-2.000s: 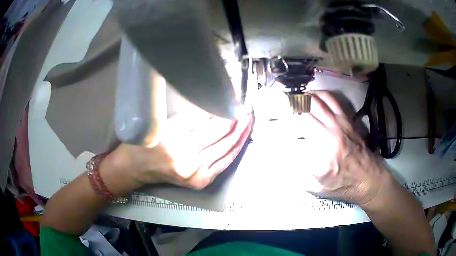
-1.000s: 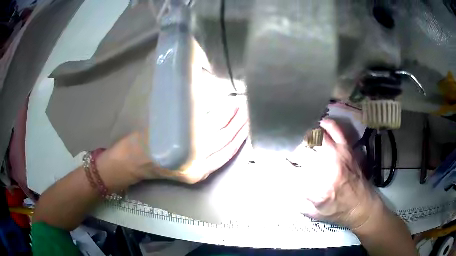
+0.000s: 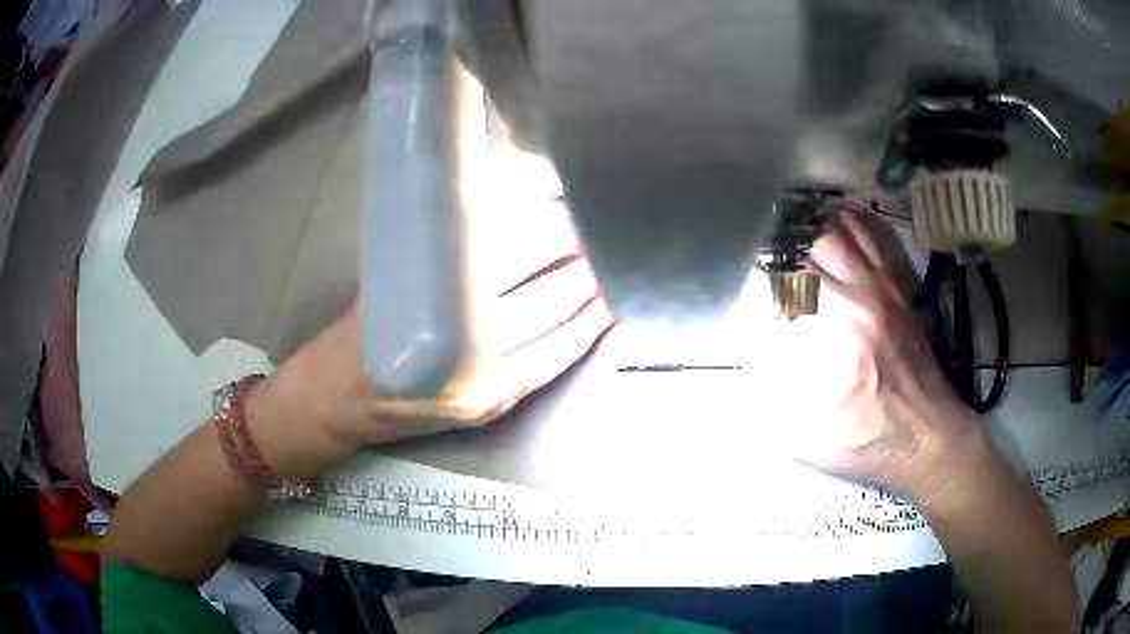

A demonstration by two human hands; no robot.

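Observation:
A taupe garment panel (image 3: 260, 235) lies on the white table left of the sewing machine head (image 3: 675, 136). My left hand (image 3: 496, 359) lies on the cloth with its fingers toward the needle area, partly behind the lamp bar and washed out by glare. My right hand (image 3: 867, 372) is right of the needle area, beside the brassy knob (image 3: 794, 295), its fingertips pointing up and back. Glare and the machine head hide the needle and the fingertips. I cannot tell if either hand grips the cloth.
The machine lamp (image 3: 415, 235) hangs over my left hand. Black fabric shears (image 3: 991, 334) lie right of my right hand, with a thin dark stick (image 3: 1076, 334) farther right. A cream tension knob (image 3: 964, 212) sits above. A printed ruler (image 3: 421, 508) runs along the near edge.
Since the oldest frame, the view has shifted, so the machine head and lamp stand farther right. Both hands stay near the needle area; my right hand appears slightly farther right.

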